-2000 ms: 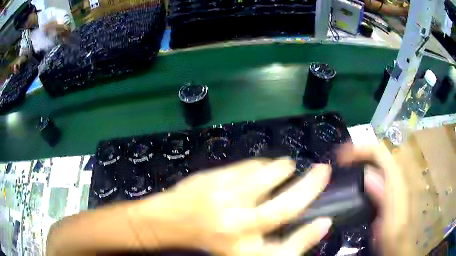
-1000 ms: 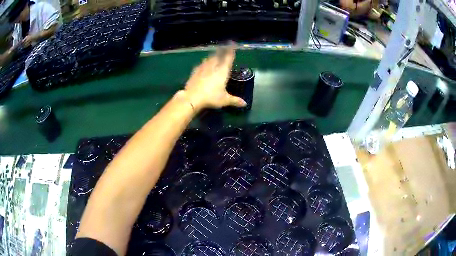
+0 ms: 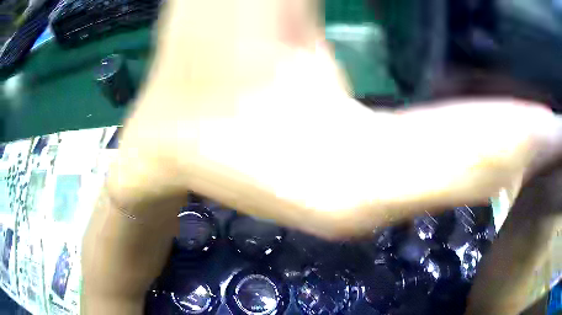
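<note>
My left hand (image 3: pixel 277 129) is very large, blurred and overexposed close to the camera. Its thumb stretches right below a dark blurred thing (image 3: pixel 474 49), which looks like a black cylindrical unit held up close; its outline is unclear. My right hand (image 3: pixel 545 147) is only partly seen and blurred at the right edge, with its shaded forearm below; its fingers cannot be made out. The glossy black blister tray (image 3: pixel 363 264) lies below, partly hidden by my left hand and forearms. A round unit or pocket with a bright ring (image 3: pixel 256 294) shows near its front.
A black cylinder (image 3: pixel 114 79) stands on the green conveyor belt (image 3: pixel 55 101) at the left. Black stacked trays (image 3: pixel 98 18) are beyond it at the upper left. Pale printed sheets (image 3: pixel 52 203) cover the bench left of the tray. My hand and the dark thing hide most of the belt.
My left hand has come back from the unit on the belt to close before the camera, with the dark thing beside it. My right hand now shows at the right edge. The view has shifted.
</note>
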